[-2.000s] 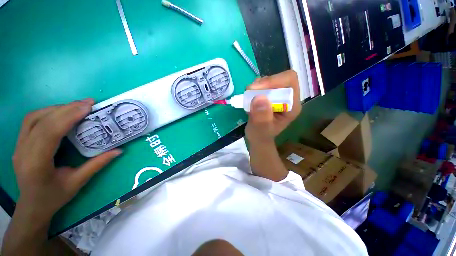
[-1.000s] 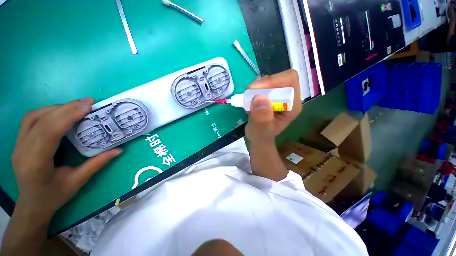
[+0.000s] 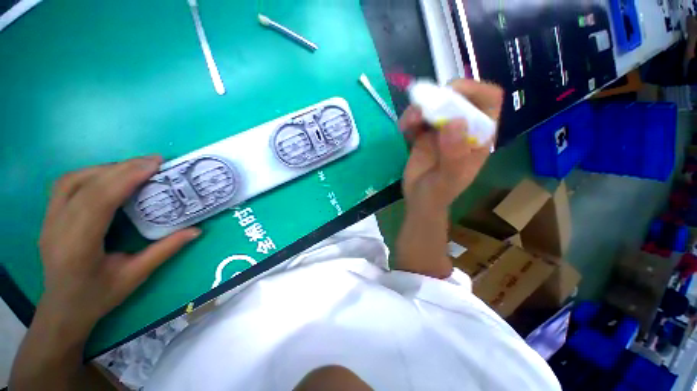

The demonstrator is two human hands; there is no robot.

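A white holding block (image 3: 256, 172) lies slanted on the green mat, with a grey double-round part (image 3: 186, 192) at its left end and another grey double-round part (image 3: 314, 136) at its right end. My left hand (image 3: 99, 229) grips the block's left end between thumb and fingers. My right hand (image 3: 447, 156) holds the white glue bottle (image 3: 452, 112), blurred, above the mat's right edge. Its pink-red tip points up and left, away from the block.
On the green mat (image 3: 115, 84) lie a long thin white stick (image 3: 207, 53), a short ribbed stick (image 3: 288, 33) and another short ribbed stick (image 3: 377, 98). A black printed sheet (image 3: 539, 53) is at the right. Below stand an open cardboard box (image 3: 520, 275) and blue bins (image 3: 623, 137).
My right hand has lifted the glue bottle up and right, off the right grey part, and its tip has turned upward. The block and my left hand appear slightly further right in view.
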